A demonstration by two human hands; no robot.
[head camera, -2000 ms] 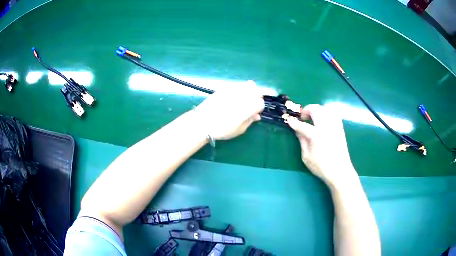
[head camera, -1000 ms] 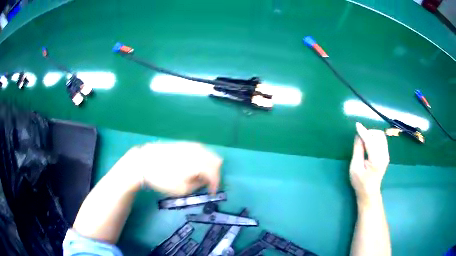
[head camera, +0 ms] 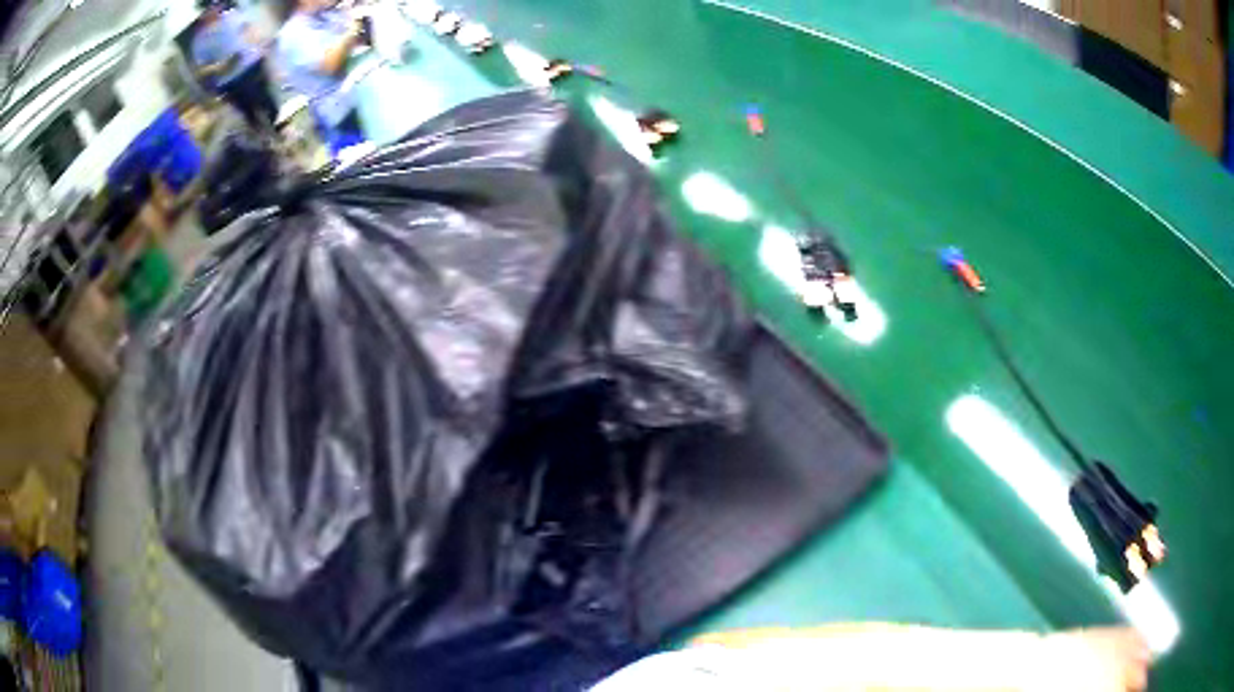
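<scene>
A large shiny black plastic bag (head camera: 366, 392), knotted at its upper left and torn open at the side, stands in front of me. It rests on a flat black tray (head camera: 771, 473). My left forearm reaches right along the bottom edge. My left hand (head camera: 1103, 657) is blurred and cut off by that edge; its fingers are hidden. Near it on the belt lies a cable assembly (head camera: 1116, 521) with a fitted housing pair and bright tips. A second cable assembly (head camera: 823, 264) lies further up the belt. My right hand is out of the picture.
The dark green belt (head camera: 974, 162) curves along the right, with smaller cable assemblies at its far end. The lighter green work surface (head camera: 866, 568) borders the tray. Other people (head camera: 318, 61) are at upper left. Blue items (head camera: 52, 602) are at lower left.
The view has swung left to the bag and tray. The loose housings and my right hand have left the picture. My left hand now shows only at the bottom edge.
</scene>
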